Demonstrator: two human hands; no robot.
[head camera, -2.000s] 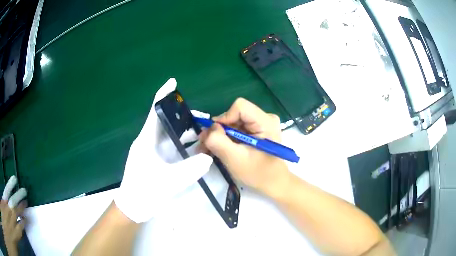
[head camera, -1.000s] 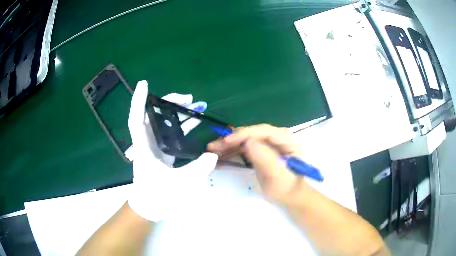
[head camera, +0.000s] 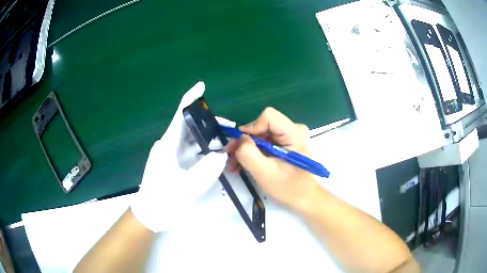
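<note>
My left hand (head camera: 179, 165), in a white glove, holds a black phone middle frame (head camera: 230, 184) by its solid camera end, tilted above the white paper. An orange spot shows at its upper end. My right hand (head camera: 272, 154), bare, holds a blue pen (head camera: 293, 158). The pen's tip end is at the frame's edge near the camera end; whether it touches cannot be told. Some left fingertips are hidden behind the frame.
A greyer frame (head camera: 83, 166) lies on the green mat (head camera: 176, 45) at left. A black tray (head camera: 21, 50) is at upper left. A printed sheet (head camera: 374, 69) and a fixture (head camera: 427, 64) with two black frames are at right. White paper (head camera: 59, 234) covers the near edge.
The held frame has turned from lying across to pointing down towards me. The greyer frame has moved left, away from my gloved hand. The frame beside the printed sheet two seconds ago is gone from there.
</note>
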